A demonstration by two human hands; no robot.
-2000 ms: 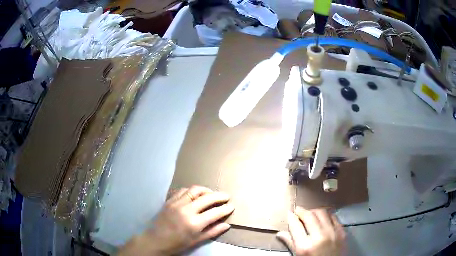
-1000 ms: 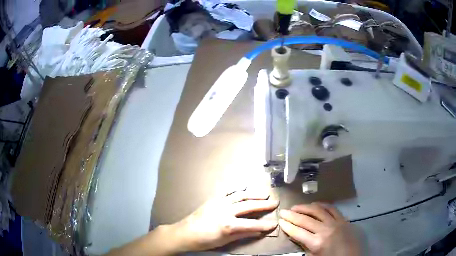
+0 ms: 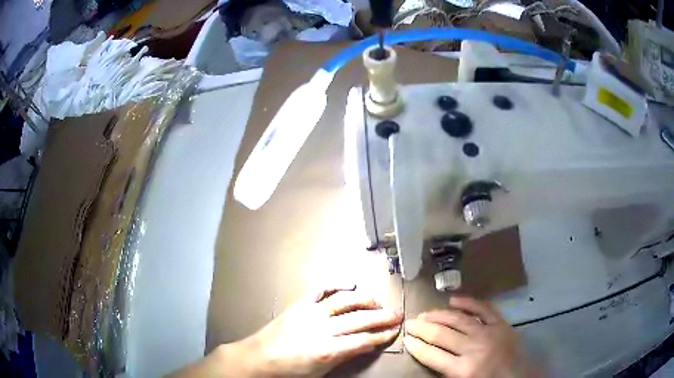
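Observation:
A brown garment panel (image 3: 247,244) lies under the machine head, with a smaller brown piece on it whose edge runs from the needle area (image 3: 393,260) toward my fingertips. My left hand (image 3: 325,332) lies flat on the cloth left of that edge, fingers pointing right. My right hand (image 3: 462,336) presses on the cloth just right of the edge, its fingertips close to the left ones. Neither hand grips anything that shows. The glowing white lamp (image 3: 282,144) washes out the cloth left of the needle.
The white sewing machine head (image 3: 532,159) fills the right side. A stack of brown cut panels (image 3: 55,214) on crinkled clear plastic (image 3: 122,266) lies on the left. White cloth pieces (image 3: 92,74) are heaped behind it. Tied brown bundles (image 3: 443,22) lie in the bin behind.
Compared with two seconds ago, my left hand has moved beside the piece's edge near my right hand, and the panel now extends farther toward me. The camera view has shifted, so the machine appears farther left.

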